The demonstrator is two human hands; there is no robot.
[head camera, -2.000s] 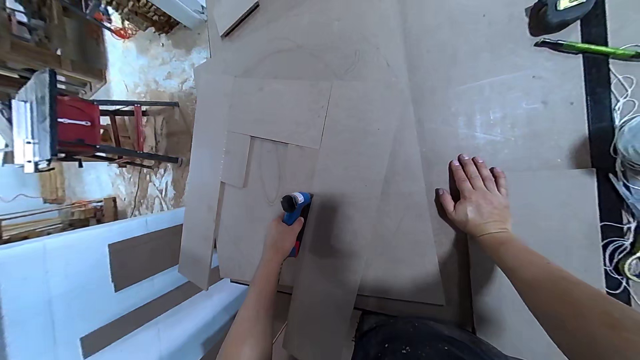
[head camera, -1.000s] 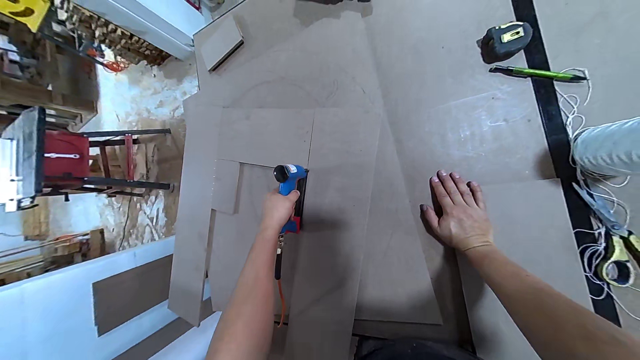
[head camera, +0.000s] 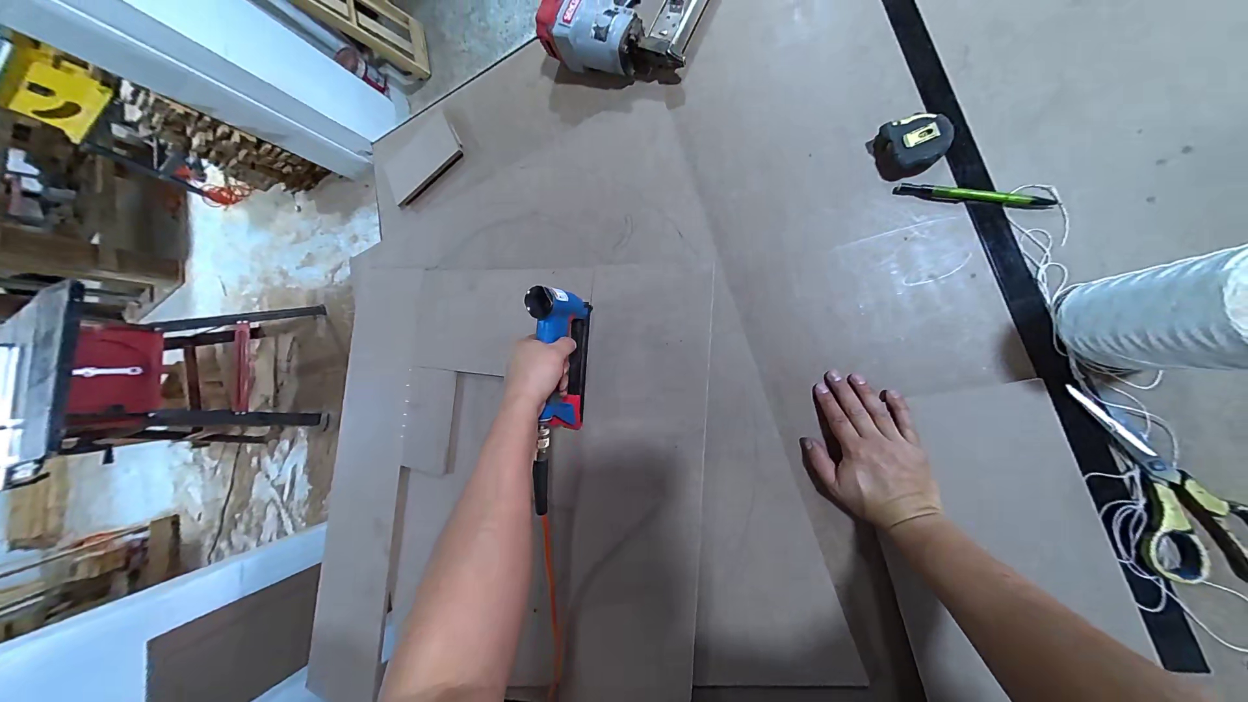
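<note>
My left hand (head camera: pixel 541 370) is closed around the grip of a blue and red pneumatic stapler (head camera: pixel 563 356), which rests over the long flat board (head camera: pixel 643 468). From the tool's lower end an orange air hose (head camera: pixel 551 595) runs toward me. My right hand (head camera: pixel 871 450) lies palm down with its fingers apart on the sheet-covered work surface, just left of a rectangular flat panel (head camera: pixel 1014 507). Smaller flat pieces (head camera: pixel 429 419) overlap left of the stapler.
Beyond the boards lie a second power nailer or stapler (head camera: pixel 609 34) and a small block (head camera: pixel 424 161). Along the black strip are a tape measure (head camera: pixel 912 144), green pen (head camera: pixel 975 196), scissors (head camera: pixel 1170 497), white string and a roll (head camera: pixel 1155 307). A red and black stand (head camera: pixel 117 370) stands left.
My left hand has moved the stapler farther from me along the boards. The right hand stays flat on the surface. The view has shifted, showing the second power tool more fully.
</note>
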